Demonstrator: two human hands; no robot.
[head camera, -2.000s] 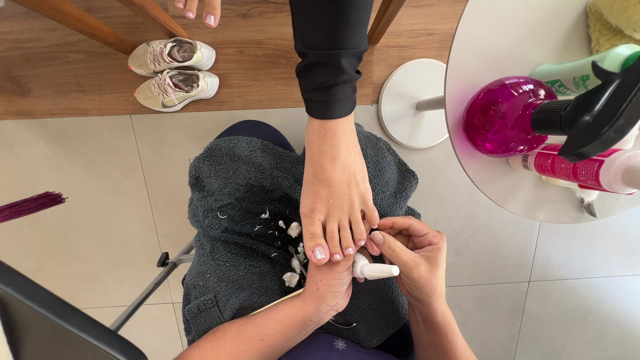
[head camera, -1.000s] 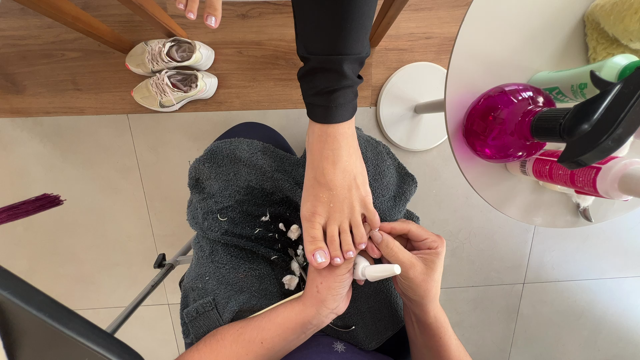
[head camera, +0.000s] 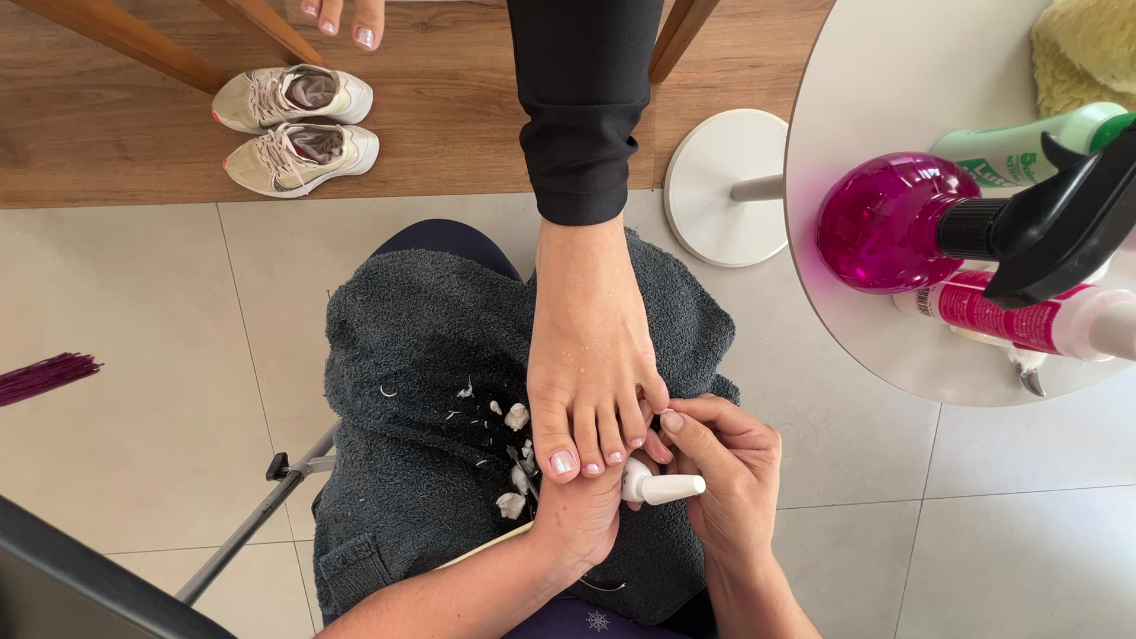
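Observation:
Another person's bare foot (head camera: 590, 319), below a black trouser leg, rests over a dark grey towel (head camera: 417, 328) on my lap. Its toenails look pale and glossy. My left hand (head camera: 581, 510) is under the toes and holds a small white bottle with a tapered cap (head camera: 666, 487), which points to the right. My right hand (head camera: 732, 461) is at the little toe, thumb and index fingertip pinched together; a tiny white bit shows between them, too small to identify. Used cotton tufts (head camera: 516, 415) and thin whitish clippings lie on the towel left of the foot.
A round white side table (head camera: 852, 80) at right bears a magenta spray bottle (head camera: 896, 222), a green bottle (head camera: 1021, 146), a pink-labelled bottle (head camera: 1021, 315) and a yellow cloth (head camera: 1087, 53). Sneakers (head camera: 306, 160) stand at upper left. A metal bar (head camera: 257, 524) runs at lower left.

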